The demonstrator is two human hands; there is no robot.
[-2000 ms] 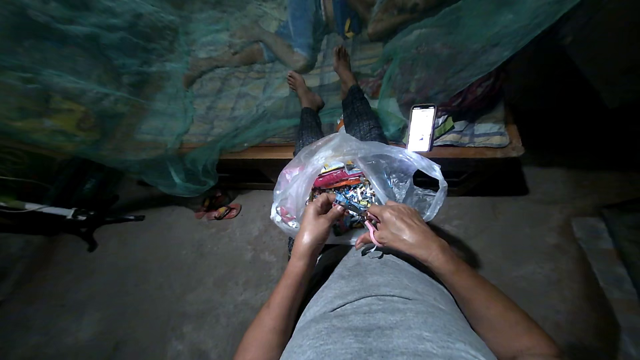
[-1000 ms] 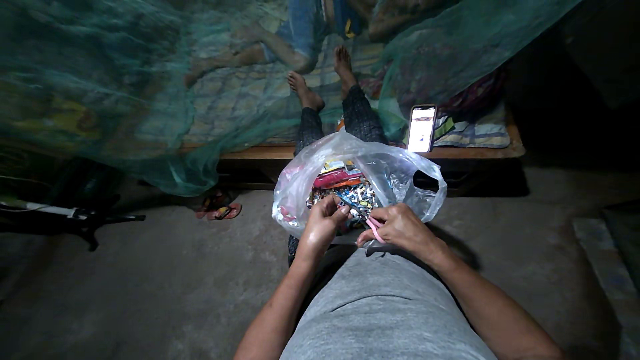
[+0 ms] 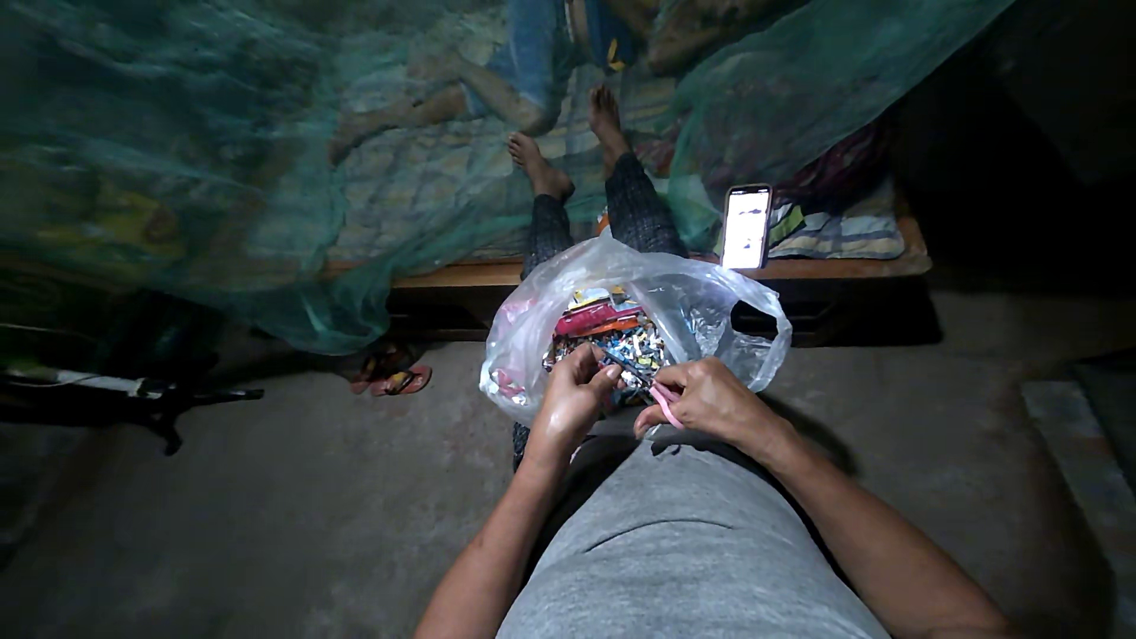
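Observation:
My right hand (image 3: 710,399) is closed around the pink handles of a pair of scissors (image 3: 666,406), whose blades point left over an open plastic bag. My left hand (image 3: 577,390) pinches a small piece between thumb and fingers at the scissor blades; what the piece is cannot be made out. The translucent plastic bag (image 3: 728,284) rests on my lap around both hands. Inside it lie many small multicoloured cut scraps (image 3: 648,346), with red and orange wrappers (image 3: 595,318) behind them.
My legs stretch onto a low wooden bed (image 3: 461,274) with a checked cover. A lit phone (image 3: 746,226) leans at its edge. Green mosquito netting (image 3: 266,222) hangs over the bed, with another person's legs (image 3: 497,98) behind it. Sandals (image 3: 401,381) and a black metal stand (image 3: 160,390) are at left.
The blue piece seen at my left fingers in the earlier frames no longer shows plainly. Both hands have shifted only slightly over the bag, and the scissors are still in my right hand.

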